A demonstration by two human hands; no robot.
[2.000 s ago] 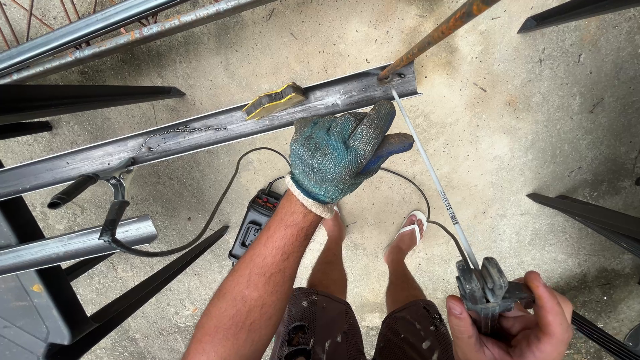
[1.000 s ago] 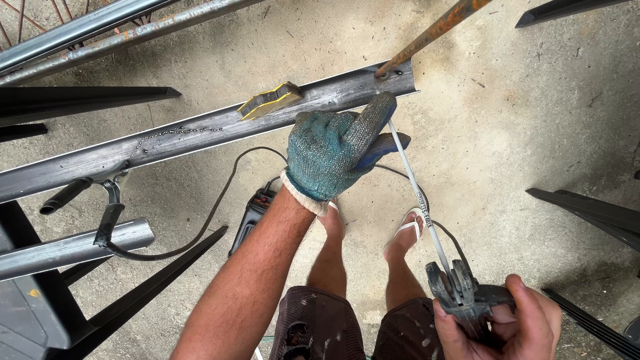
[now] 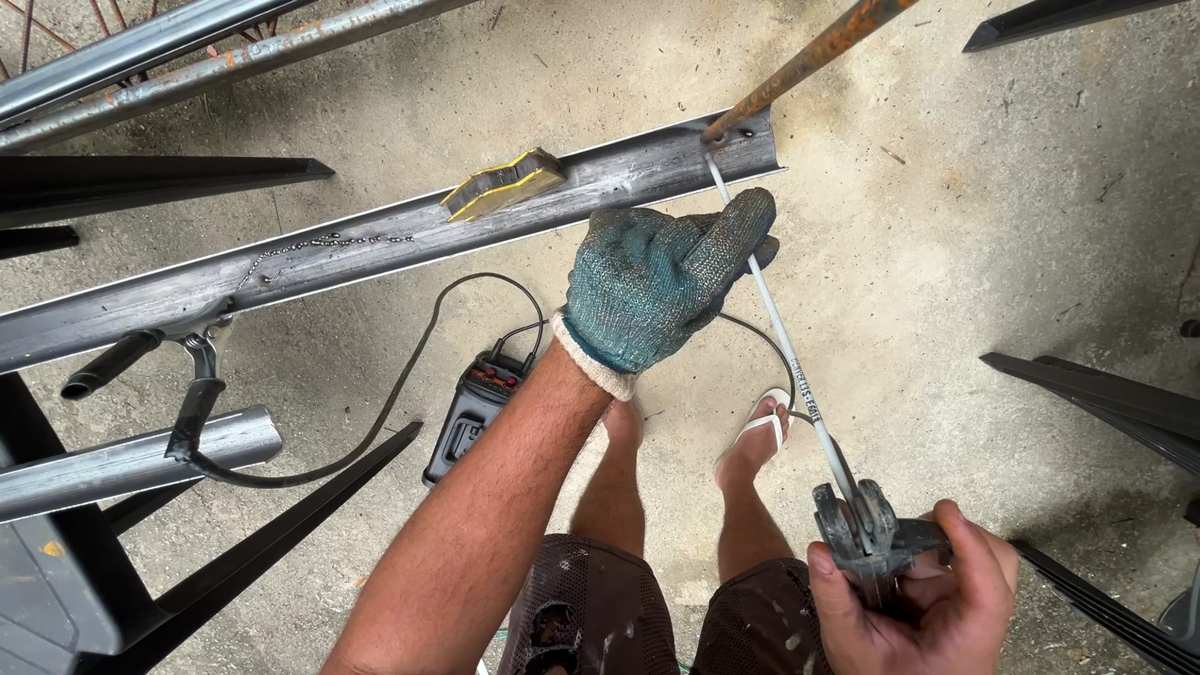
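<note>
My left hand (image 3: 666, 281), in a blue-green knit work glove, pinches a grey coated welding electrode (image 3: 783, 342) between its fingers. The bare right hand (image 3: 919, 595) grips a black electrode holder (image 3: 867, 534), whose jaws hold the rod's lower end. The rod's upper tip is at the foot of a rusty steel rod (image 3: 797, 70), which meets a grey metal channel (image 3: 637, 173) near its right end; whether tip and metal touch is unclear. A black and yellow block (image 3: 506, 185) lies on the channel. A ground clamp (image 3: 197, 347) grips the channel's lower edge, left.
A small welding machine (image 3: 483, 403) with cables stands on the concrete floor left of my feet. Metal pipes (image 3: 234, 58) cross the upper left. Black pointed legs (image 3: 1097, 398) jut in from both sides. Another metal profile (image 3: 141, 459) lies at lower left.
The gloved left hand has closed its fingers around the electrode, which earlier passed beside them. The right hand with the holder has moved left and a little down.
</note>
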